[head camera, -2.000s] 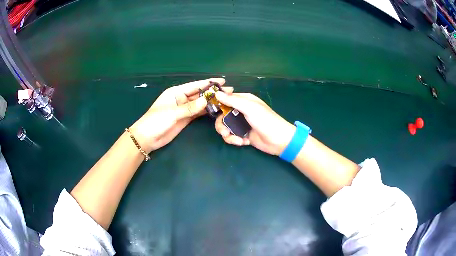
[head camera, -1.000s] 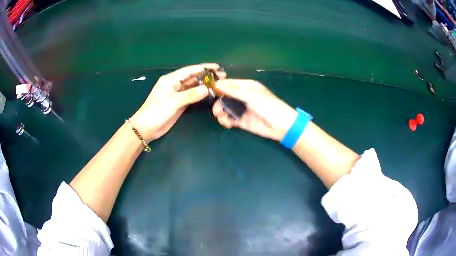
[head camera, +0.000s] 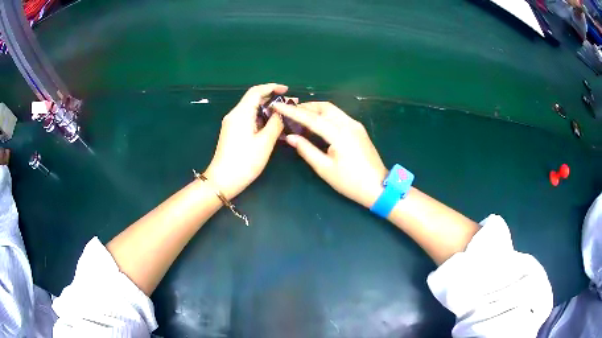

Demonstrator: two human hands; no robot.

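A small dark watch housing is held at the centre, largely covered by fingers. My left hand holds it between thumb and fingers. My right hand reaches over it from the right, its index finger on the housing's top and its thumb near the lower edge. A dark, purplish face shows between the hands; whether this is the display is unclear. No orange flex cable can be made out.
Two red pegs lie at right on the green mat. Several small dark parts lie beyond them. Silver-topped pieces stand by the left upright. White paper is at the far right. Sleeved people flank both sides.
The display and orange flex cable, seen in my right hand before, no longer show clearly. My right hand has turned palm down over the housing, and my left hand has turned more upright.
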